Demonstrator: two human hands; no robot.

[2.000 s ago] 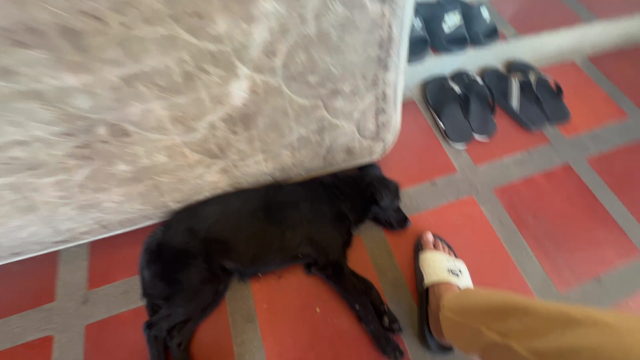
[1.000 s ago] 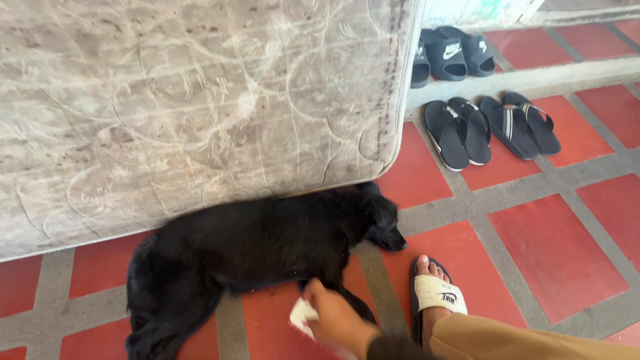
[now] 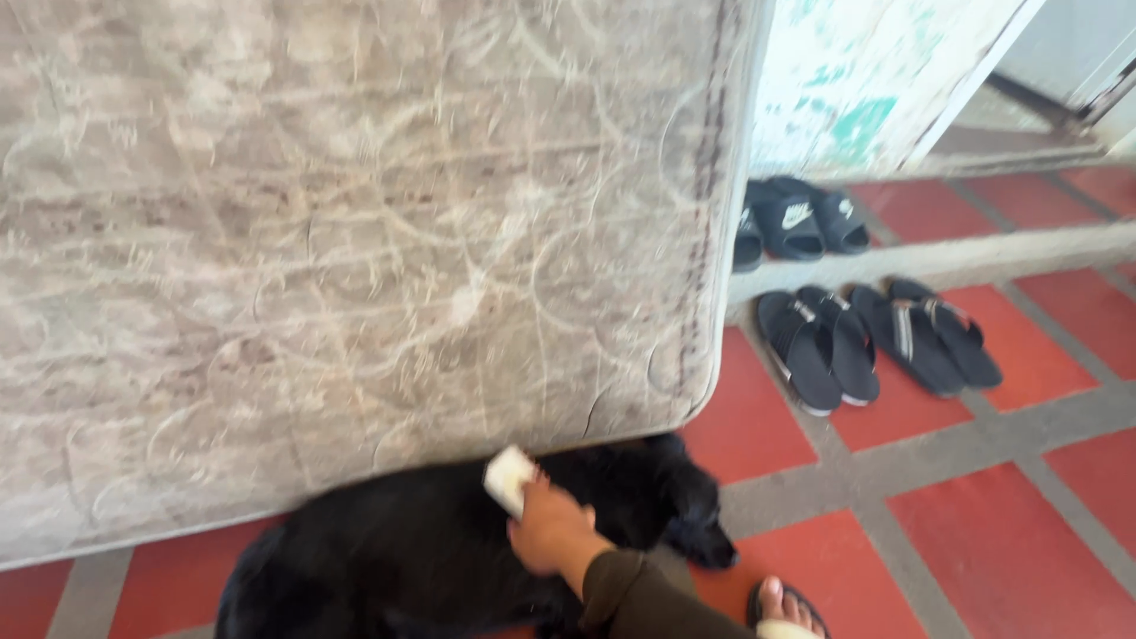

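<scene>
My right hand reaches in from the lower right in a dark sleeve, its fingers closed around a small white object whose exact kind is blurred. Hand and object are over the back of a black dog, which lies on its side on the floor with its head to the right. Whether the white object touches the fur cannot be told. The stained quilted mattress stands just behind the dog, its lower edge close along the dog's back. My left hand is out of view.
Black flip-flops lie on the red tiled floor to the right of the mattress. Black slides rest on the low step behind them. A sandalled foot shows at the bottom, near the dog's muzzle.
My right hand, absent two seconds ago, was near the dog's front legs one second ago with the white object; it has moved up over the dog's back. The view has shifted upward.
</scene>
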